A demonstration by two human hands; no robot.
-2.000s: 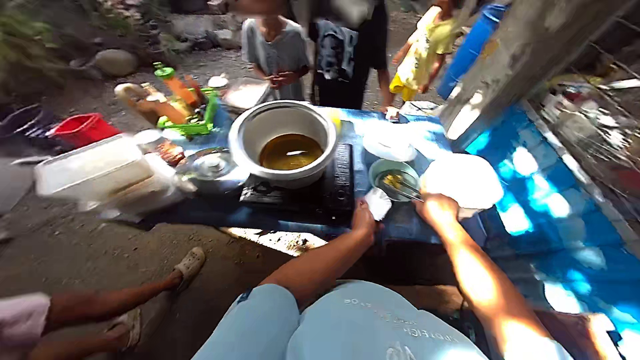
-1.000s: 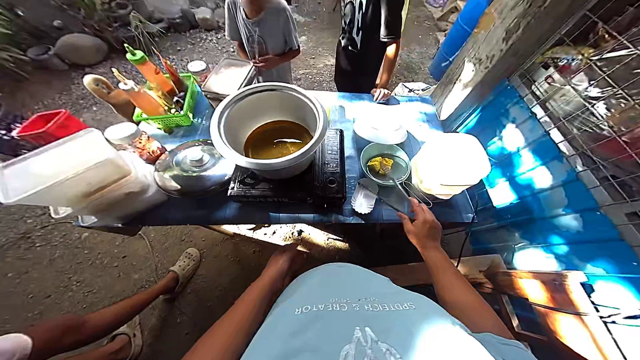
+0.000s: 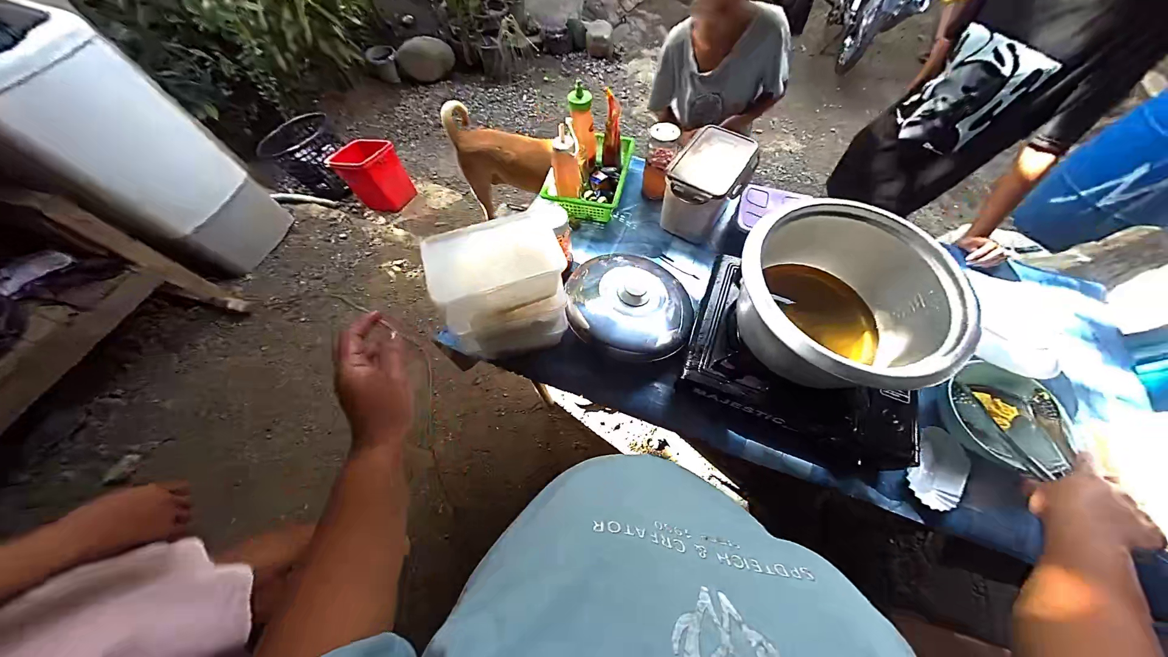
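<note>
My left hand (image 3: 374,379) is raised over the dirt ground, left of the table, fingers partly curled and nothing seen in it. My right hand (image 3: 1090,506) is at the handle end of metal tongs (image 3: 1031,447) resting in a glass bowl (image 3: 954,420) with yellow food; how firmly it grips is unclear. Beside the bowl lies a white paper liner (image 3: 939,470). A large metal pot (image 3: 766,319) of golden oil sits on a black portable gas stove (image 3: 776,415). Left of it is a shiny pot lid (image 3: 630,308), then stacked plastic containers (image 3: 493,265).
A green basket (image 3: 593,212) of sauce bottles, a lidded tub (image 3: 698,214) and a jar (image 3: 660,160) stand at the table's back. A dog (image 3: 502,157) and people are beyond. A red bin (image 3: 372,178) stands on the ground; a seated person's leg (image 3: 91,538) is at lower left.
My left hand has moved away from the table's right part to the left, out past the containers. The view has swung left. My right hand remains near the bowl.
</note>
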